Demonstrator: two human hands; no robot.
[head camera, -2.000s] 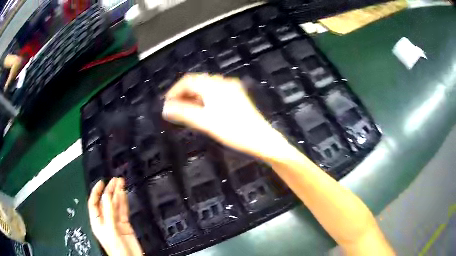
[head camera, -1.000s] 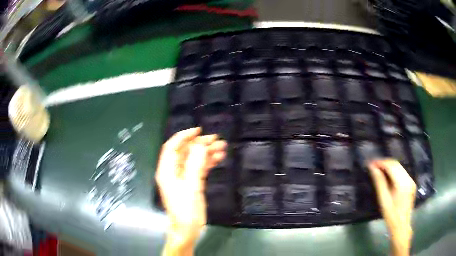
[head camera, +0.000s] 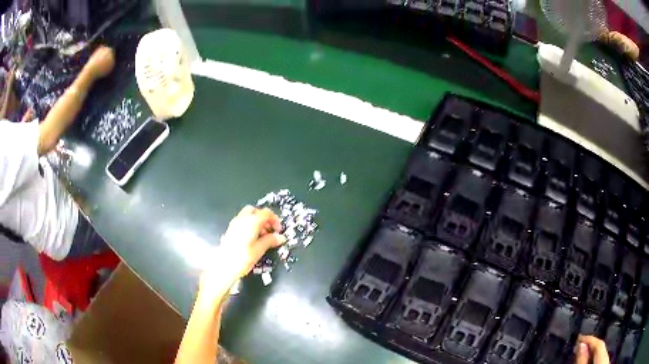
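A pile of tiny silvery-black parts (head camera: 297, 219) lies on the green bench, left of the tray. My left hand (head camera: 244, 242) is at the pile's left side, with fingertips bent down at the parts; whether they pinch one is hidden. The glossy black tray (head camera: 384, 338) lies at the right, tilted in view, with rows of dark phone housings (head camera: 427, 290) in its pockets. My right hand (head camera: 592, 350) is at the bottom right over the tray's near part. It is mostly cut off by the picture's edge, and what it holds cannot be told.
A phone (head camera: 139, 151) and a cream fan (head camera: 164, 73) are at upper left. Another person's arm (head camera: 71, 106) reaches to a second parts pile (head camera: 115, 124). A red strip (head camera: 493, 69), another black tray (head camera: 455, 15) and a white-framed fan (head camera: 573, 18) are at the back.
The view has swung left, so the tray sits farther right. My left hand has moved from the tray's left side to the loose parts. My right hand is now mostly out of the picture.
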